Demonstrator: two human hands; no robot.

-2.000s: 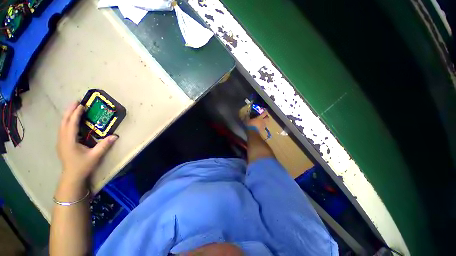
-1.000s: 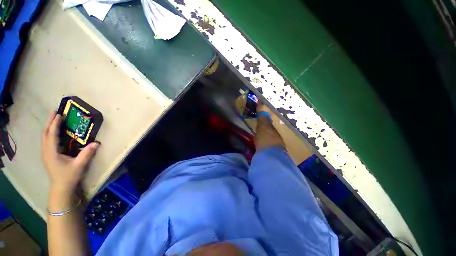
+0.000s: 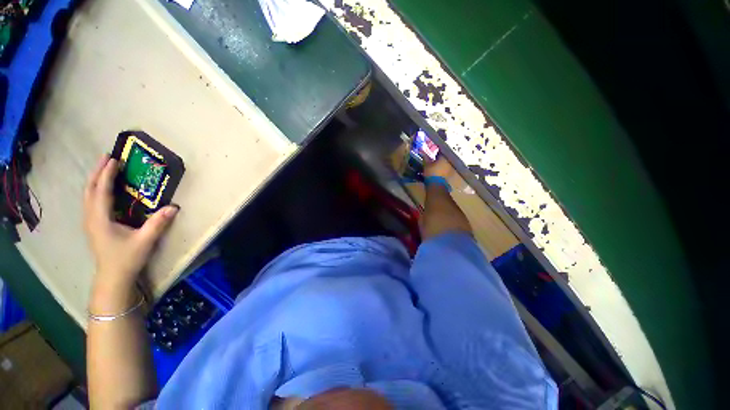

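Observation:
The black device housing (image 3: 168,178) with a yellow inner border and a green board inside lies on the beige mat (image 3: 220,120). Thin red and black wires show at its lower side. My left hand (image 3: 120,228) grips its left and lower edges, thumb at the lower corner. My right hand (image 3: 436,170) reaches down beside the conveyor edge and holds a smartphone (image 3: 424,146) with a lit, colourful screen. Its fingers are small and partly hidden.
The blue carrier tray (image 3: 28,76) is at the back left, with dark wires (image 3: 18,196) below it. White scraps (image 3: 292,18) lie on the green bench. The chipped white conveyor edge (image 3: 496,172) runs along the right. A blue bin (image 3: 180,316) with dark parts is below the mat.
The view has shifted. The smartphone and my right hand show slightly higher, and more of the lit screen is visible. My left hand still grips the housing.

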